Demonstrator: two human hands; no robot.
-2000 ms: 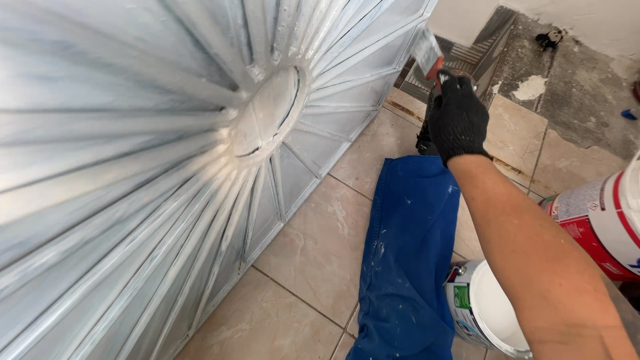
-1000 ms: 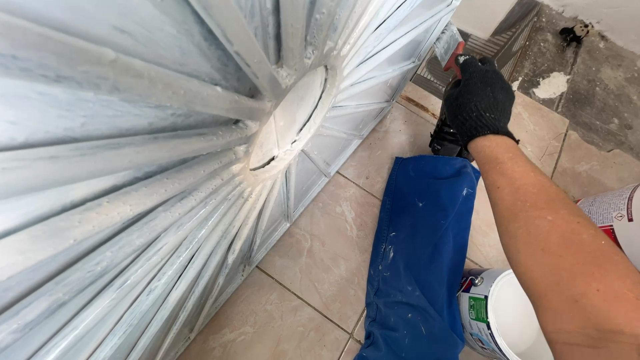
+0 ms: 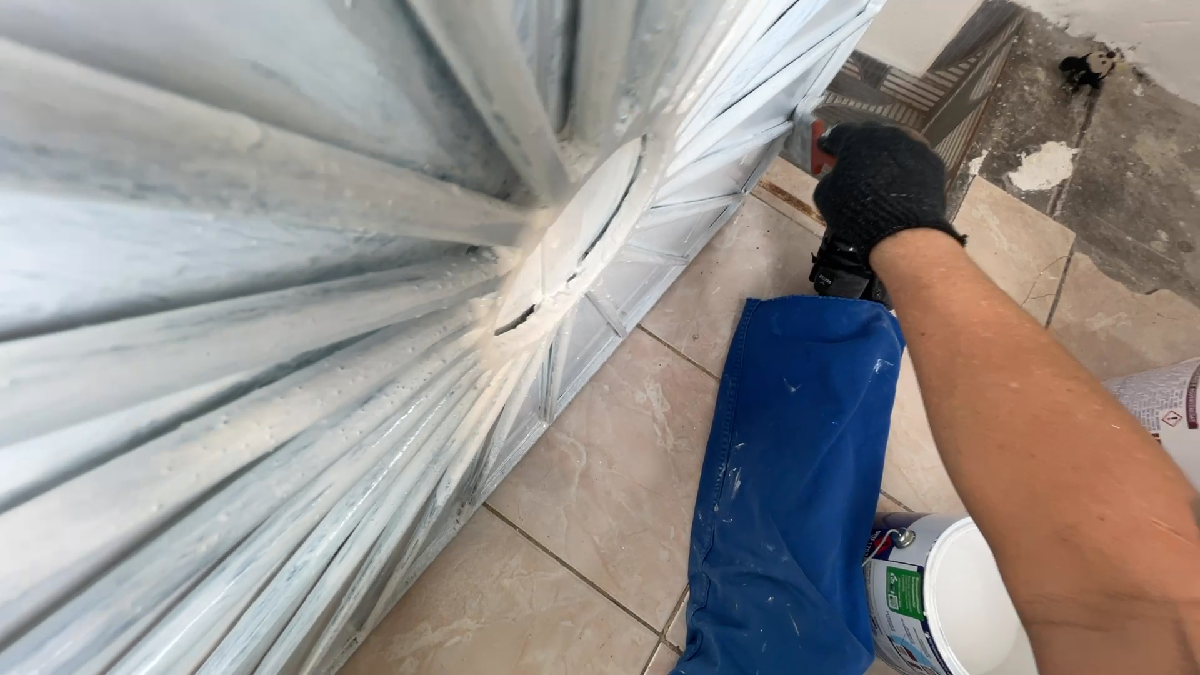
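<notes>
My right hand (image 3: 881, 178), in a black knitted glove, grips a paintbrush (image 3: 814, 142) with a red part showing. The brush's bristle end is at the lower far edge of a metal door panel (image 3: 600, 234), whose raised bars spread out from an oval centre. Whitish paint, streaky in places, covers the bars and the centre. An open paint can (image 3: 905, 591) with white inside stands below my right forearm. My left hand is out of view.
My leg in blue work trousers (image 3: 797, 469) and a black shoe (image 3: 844, 272) rest over the beige floor tiles (image 3: 609, 469). A second bucket (image 3: 1158, 403) is at the right edge. Bare concrete (image 3: 1134, 178) with a small black-and-white object (image 3: 1087, 70) lies at the upper right.
The view has shifted closer to the panel. My right hand has brought the brush down from the panel's far upper corner along its lower edge, still gripping it.
</notes>
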